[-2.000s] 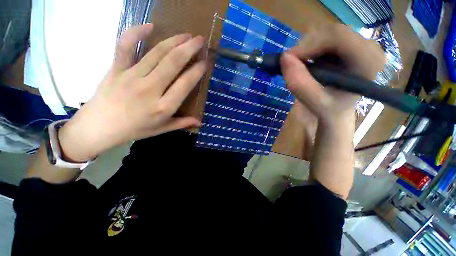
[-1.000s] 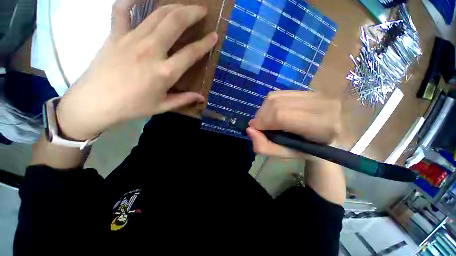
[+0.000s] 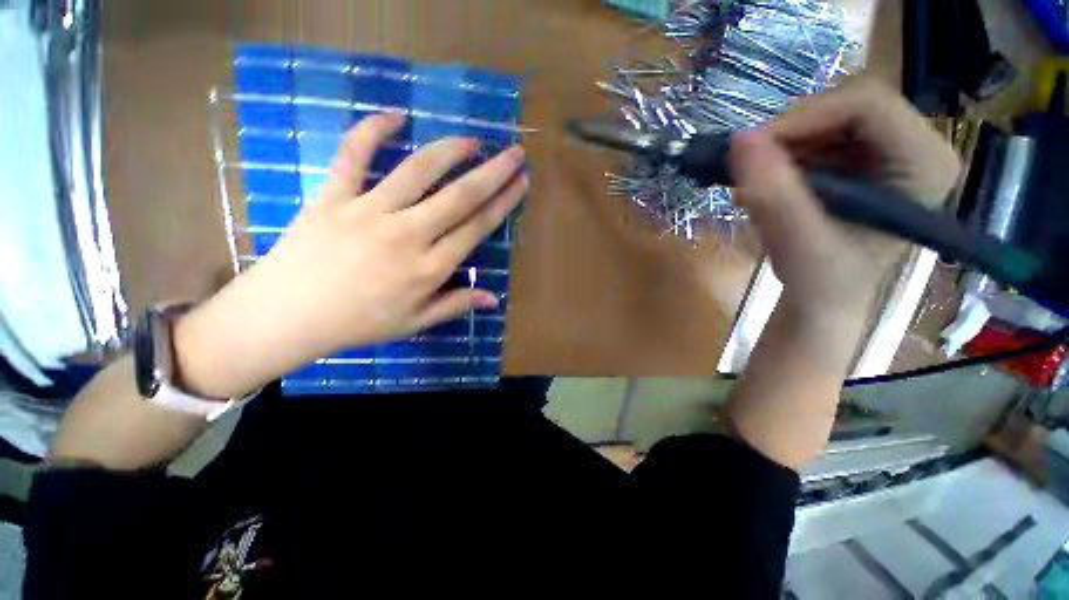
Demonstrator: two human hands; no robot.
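A blue solar cell piece (image 3: 267,138) with silvery parallel lines lies flat on the brown tabletop. A thin connecting wire (image 3: 223,182) runs beside its left edge, joined to the ends of the lines. My left hand (image 3: 393,234) lies over the middle of the cell, palm down with fingers spread, and covers part of it; it grips nothing visible. My right hand (image 3: 826,188) holds the soldering iron (image 3: 891,206) like a pen. The iron's metal tip points left, to the right of the cell and apart from it.
A messy pile of short tabbing ribbons (image 3: 768,65) lies beyond the iron tip. White strips (image 3: 756,316) lie near my right wrist. Long silver ribbons (image 3: 88,188) and a white sheet (image 3: 29,258) are at the left. A red container (image 3: 1032,361) is at the right edge.
The cell now appears further left and squarer to the view. My left hand has moved from beside its left edge onto it. My right hand has lifted the iron away from the cell to the right.
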